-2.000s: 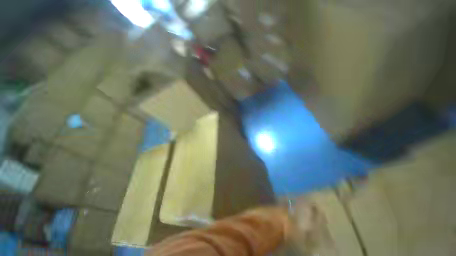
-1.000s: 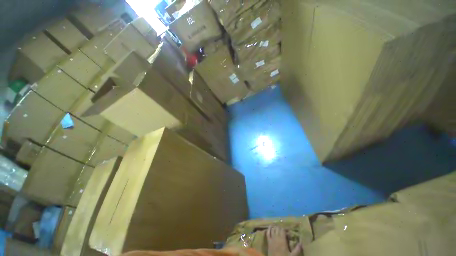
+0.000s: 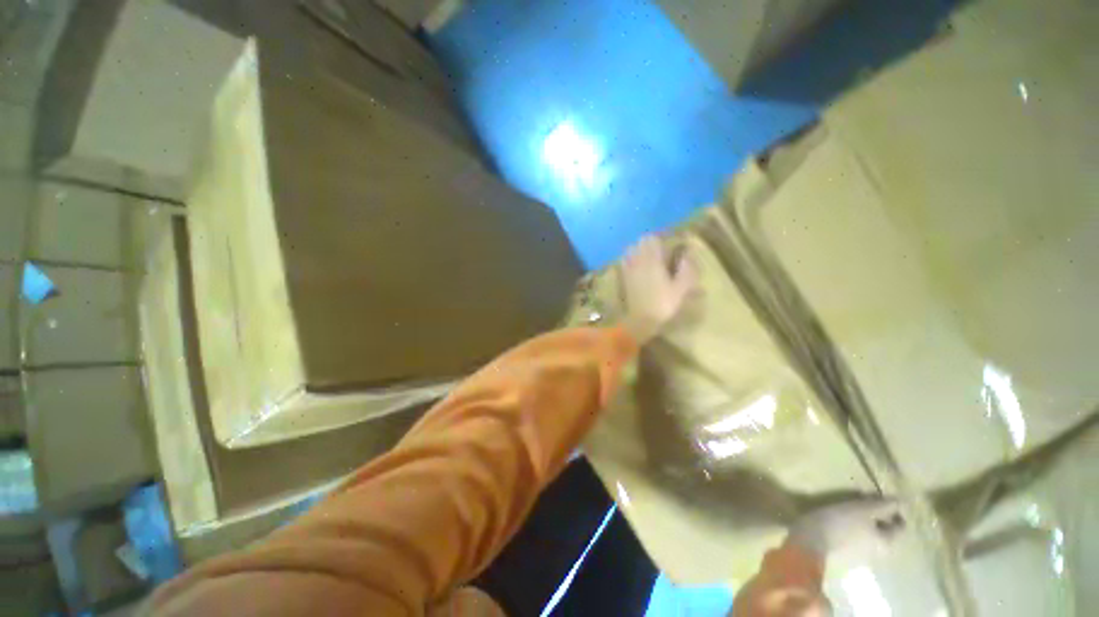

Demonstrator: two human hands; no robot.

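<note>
A brown, glossy kraft-wrapped bundle [image 3: 723,422] lies in front of me at centre right, against other wrapped bundles [image 3: 940,277]. My left hand [image 3: 654,287], in an orange sleeve, grips its far edge near the blue floor. My right hand [image 3: 844,530] is at its near right side, by the crease between bundles, with its fingertips partly tucked in and hard to see.
Large brown cartons [image 3: 410,229] stand to the left, with more stacked along the far left. Blue floor [image 3: 603,109] shows ahead between cartons and bundles. A brown stack stands at the top right. My dark-clothed legs [image 3: 566,542] are below.
The view has moved closer and down over the bundles. My left arm now reaches across to the bundle's far edge, and my right hand has come into view on it.
</note>
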